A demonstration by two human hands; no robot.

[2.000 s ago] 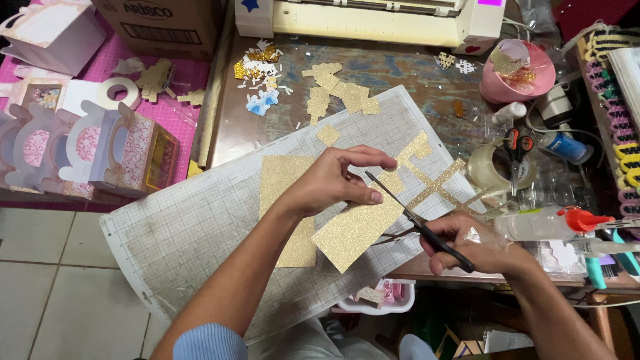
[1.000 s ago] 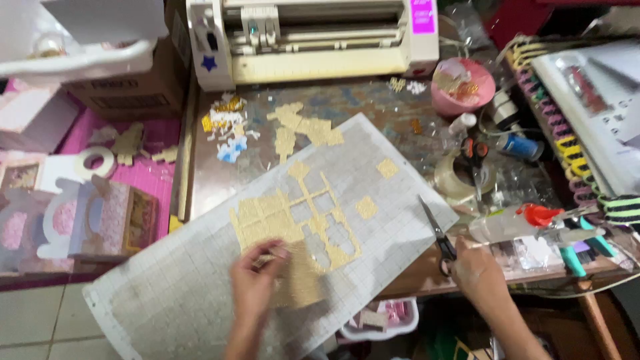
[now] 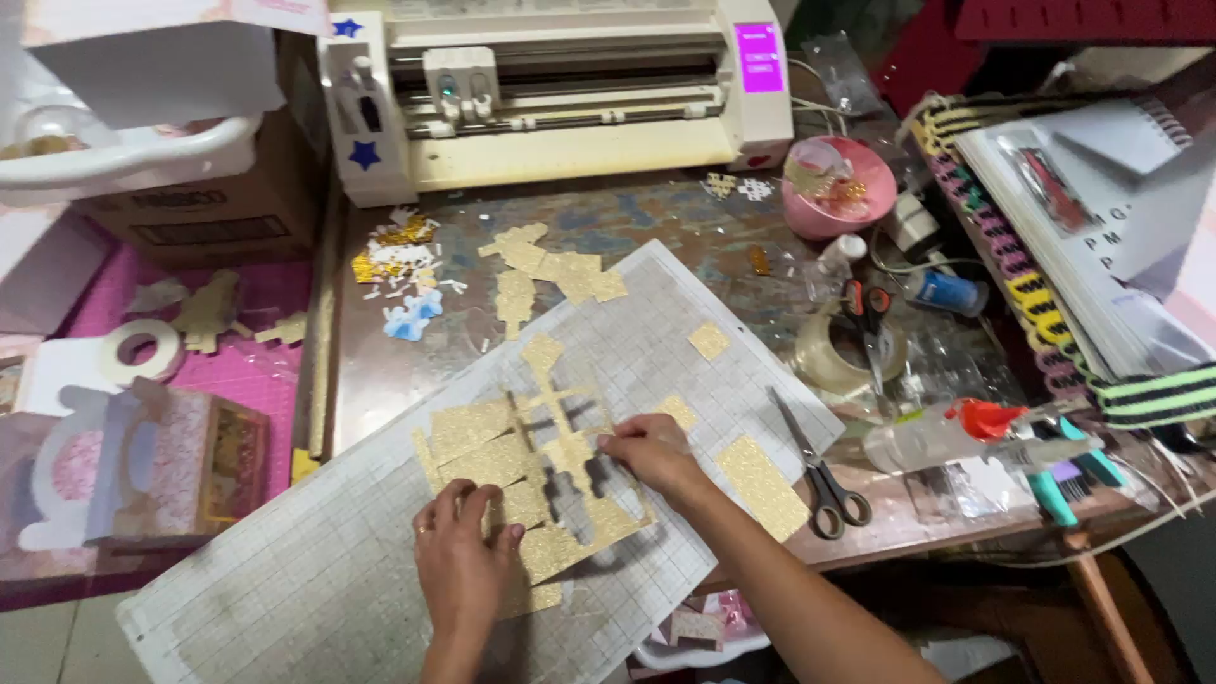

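A cut sheet of gold glitter cardstock (image 3: 484, 442) lies on the gridded cutting mat (image 3: 313, 532). My left hand (image 3: 465, 546) rests on its lower left part, fingers spread over the cut panels. My right hand (image 3: 651, 451) pinches the sheet's thin waste frame, which stands slightly raised around cut-out openings. A gold rectangle (image 3: 763, 484), a small gold square (image 3: 708, 340) and another gold piece (image 3: 676, 412) lie to the right. Black-handled scissors (image 3: 822, 475) lie with blades parted across the mat's right edge.
An electronic cutting machine (image 3: 570, 95) stands at the back. Gold scraps (image 3: 556, 271) and white bits (image 3: 404, 256) lie before it. At right are a pink bowl (image 3: 839, 190), a tape roll (image 3: 845, 351) and a glue bottle (image 3: 936, 437). Paper boxes (image 3: 180, 456) stand at left.
The scissors, earlier in my right hand, now lie on the mat's right edge. My right hand has moved left to the gold sheet's frame. The view has shifted.
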